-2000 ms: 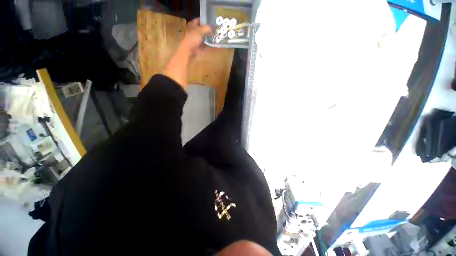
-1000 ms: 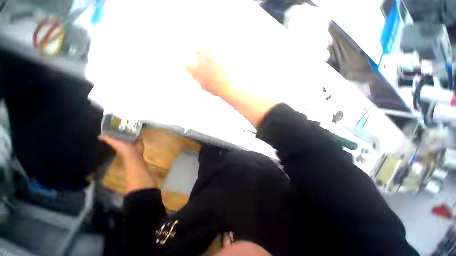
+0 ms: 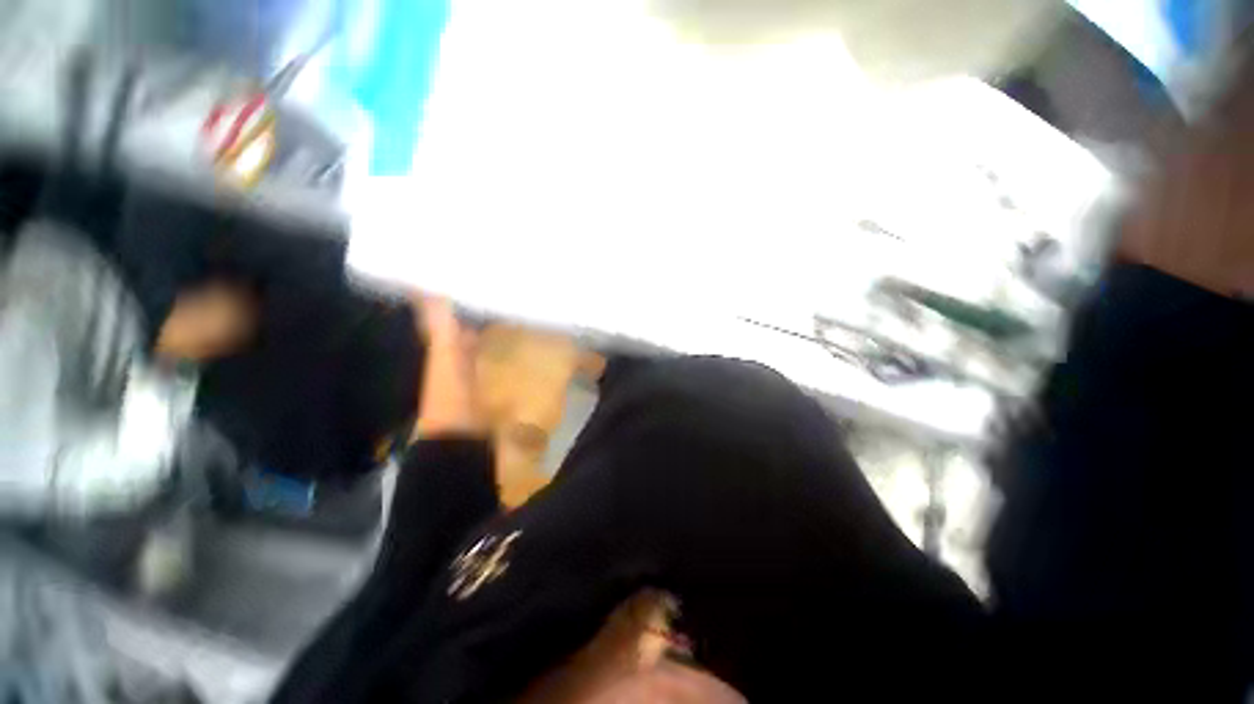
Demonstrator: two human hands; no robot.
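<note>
The white table top spreads in front of me, so overexposed that I cannot make out cloth on it. My left hand is small and blurred at its near left edge; its fingers and any hold cannot be told. The tray seen there earlier cannot be made out. My right sleeve and a blurred stretch of bare skin show at the right edge; the right hand itself is cut off. A dark green, blurred thing lies at the table's right part.
Below the table's left edge is an orange-brown wooden bench with a grey pad. Another person in black, with a blurred hand, is at the left. A red and yellow round thing lies on a surface at the upper left.
The view has swung and blurred. My right hand was over the white table top; now that arm is at the right edge. My left hand was at the grey tray and remains near the table edge.
</note>
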